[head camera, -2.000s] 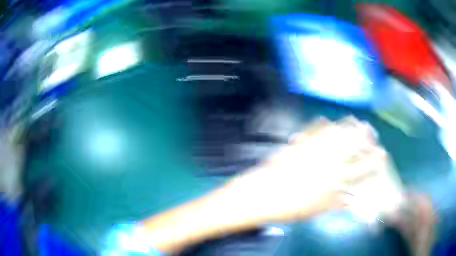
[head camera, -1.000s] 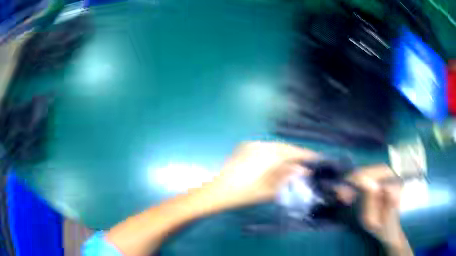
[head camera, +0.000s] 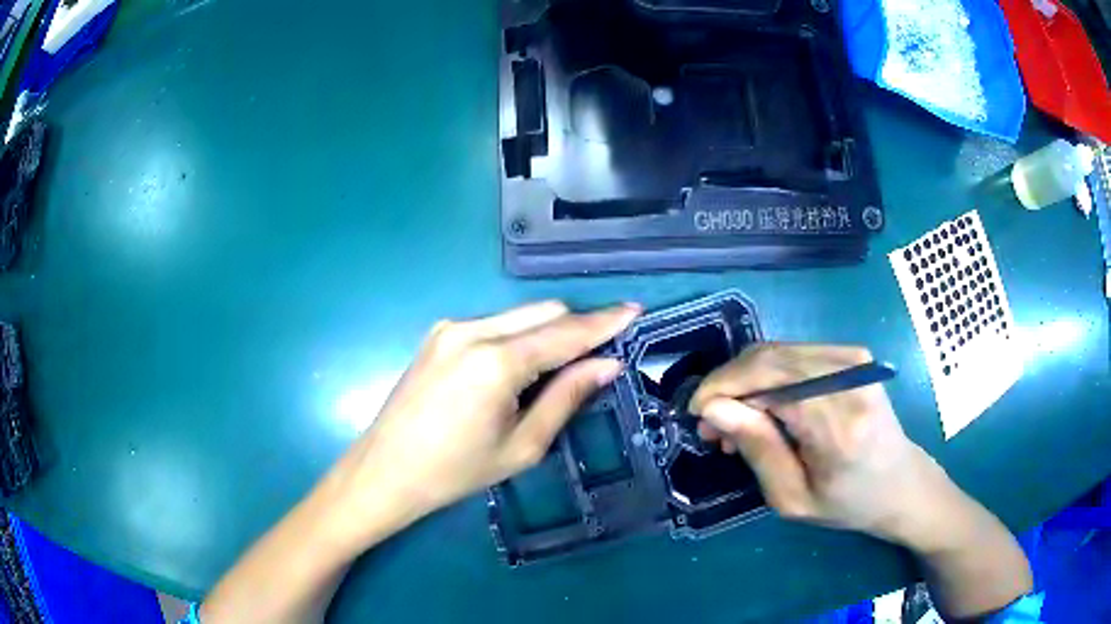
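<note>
A black plastic housing (head camera: 615, 453) lies on the green bench in front of me, its rectangular windows at the lower left and its deeper angular recess at the right. My left hand (head camera: 500, 396) grips the housing's upper left edge with thumb and fingers. My right hand (head camera: 810, 439) holds a thin dark pen-like tool (head camera: 828, 383), perhaps tweezers, over the recess. The tool's tip is hidden by the fingers. A pale dot sheet (head camera: 962, 311) with rows of small black dots lies to the right of the housing.
A black press fixture (head camera: 688, 244) stands behind the housing. A blue tray (head camera: 1001, 92) with white contents and a red bin (head camera: 1072, 73) are at the upper right. A squeeze bottle (head camera: 1050, 177) lies below them. Waiting black housings (head camera: 18, 408) are at the far left edge.
The view has steadied and shifted. The housing, in both hands a second ago, now lies on the bench. The dark tool now shows clearly in my right hand.
</note>
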